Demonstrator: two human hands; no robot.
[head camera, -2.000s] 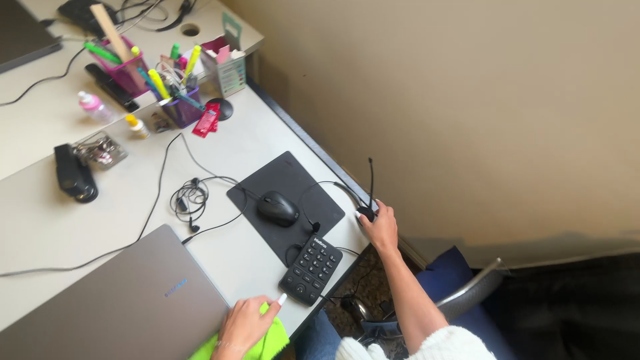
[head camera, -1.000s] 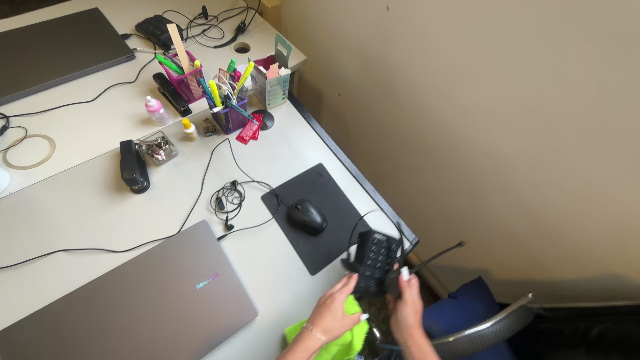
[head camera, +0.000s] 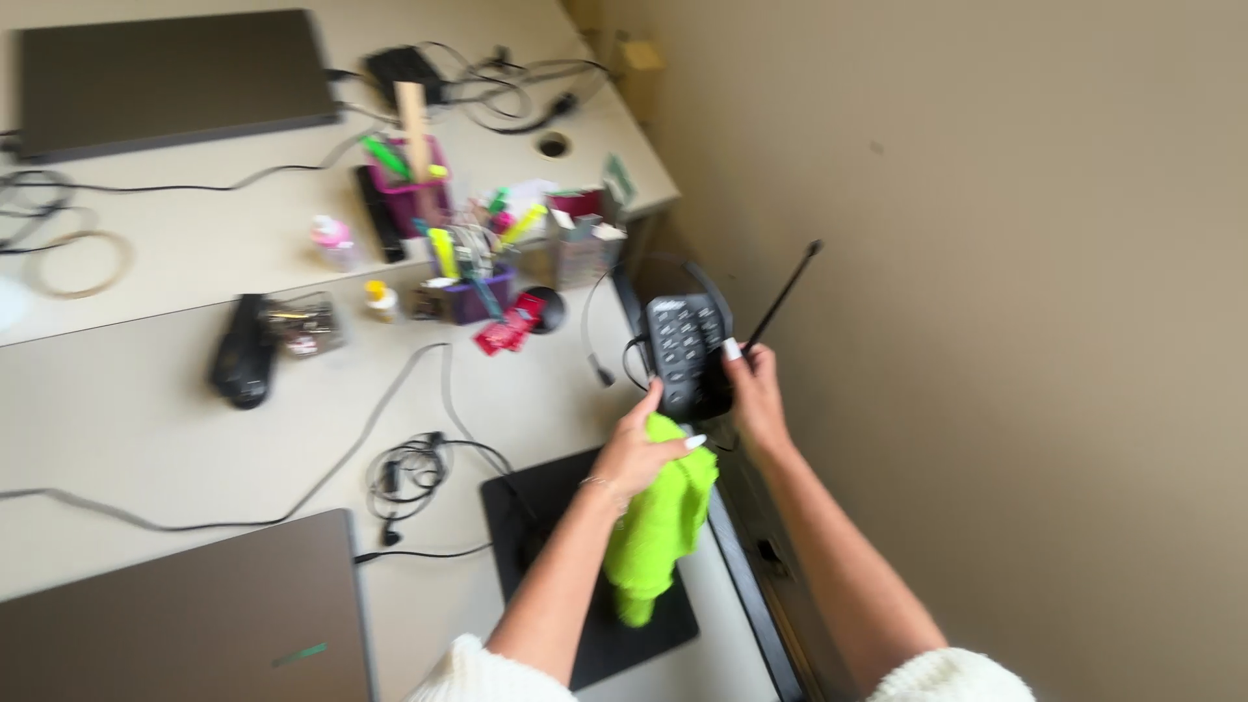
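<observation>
Near the desk's right edge, both hands hold a black telephone keypad unit (head camera: 685, 353) above the surface. My left hand (head camera: 639, 453) touches its lower left corner and grips a lime-green cloth (head camera: 663, 526), which hangs over the mouse pad (head camera: 580, 634). Along the unit's right side, my right hand (head camera: 756, 390) holds it together with a black headset (head camera: 720, 292), whose thin boom (head camera: 785, 297) points up and right. A small clip on a cable dangles left of the keypad. The mouse is hidden behind my left forearm and the cloth.
A closed laptop (head camera: 185, 624) lies lower left, another (head camera: 175, 83) at the far left. Coiled earphones (head camera: 414, 478) lie beside the pad. Behind are a stapler (head camera: 244, 356), a clip box (head camera: 307, 324), a purple pen holder (head camera: 483, 295) and a red packet (head camera: 509, 327). The wall (head camera: 975, 292) rises at right.
The keypad unit lay on the desk at first; it has been lifted and carried toward the back with the headset. The green cloth has come up with my left hand. The view has shifted.
</observation>
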